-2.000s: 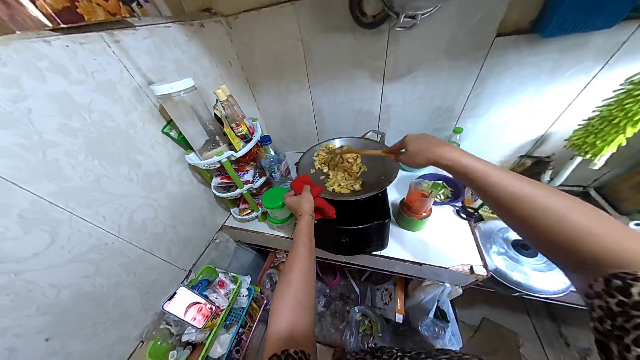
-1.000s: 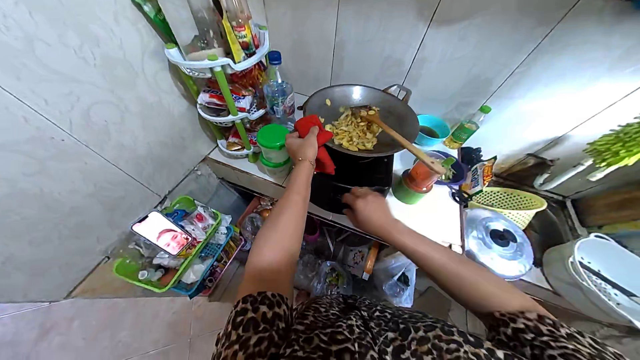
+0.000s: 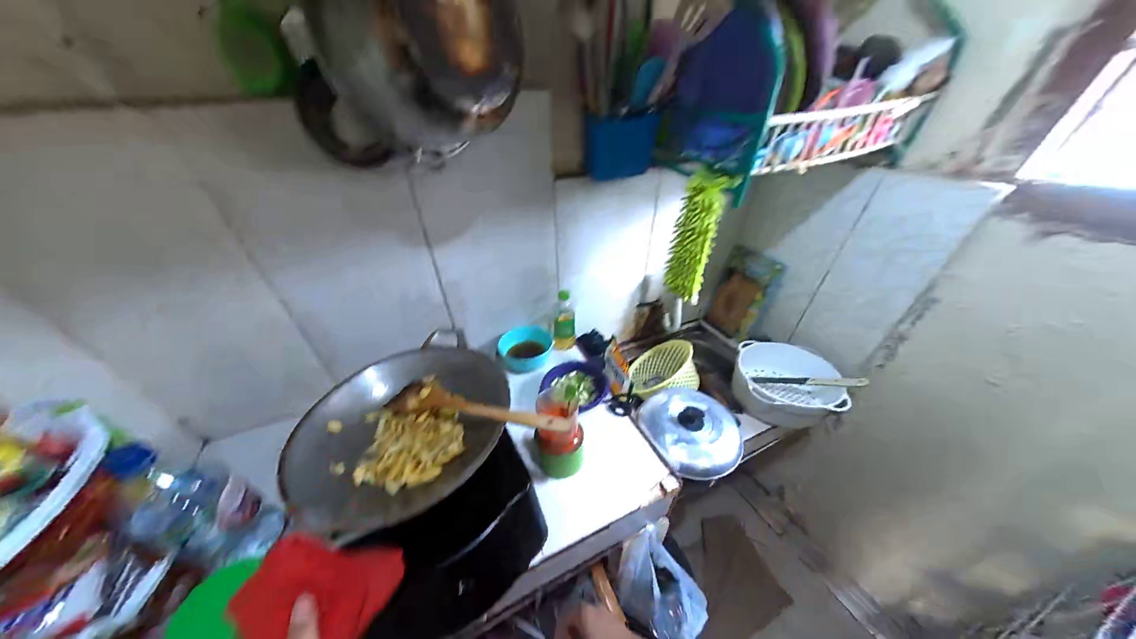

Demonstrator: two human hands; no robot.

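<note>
A metal wok (image 3: 319,444) sits on a black stove (image 3: 497,524), with cooked yellowish food pieces (image 3: 413,448) inside. A wooden spatula (image 3: 497,411) rests in it, its handle reaching over the rim toward a red-and-green container (image 3: 561,444). At the bottom edge, my left hand (image 3: 303,619) grips a red cloth (image 3: 319,581) by the near side of the wok; only a finger or thumb shows. My right hand (image 3: 593,623) is partly cut off below the counter, beside a brown stick-like piece (image 3: 606,590); whether it holds this is unclear.
Right of the stove are a turquoise bowl (image 3: 525,349), a bottle (image 3: 564,321), a purple bowl (image 3: 593,373), a metal lid (image 3: 690,435), a yellow basket (image 3: 664,366) and a white colander (image 3: 785,386) with a knife across it. A plastic bag (image 3: 661,586) hangs below. Pans (image 3: 417,80) hang above.
My right hand has let go of the wooden spatula, which now lies in the wok, and has dropped below the counter edge. My left hand stays at the red cloth. The view has swung up and right.
</note>
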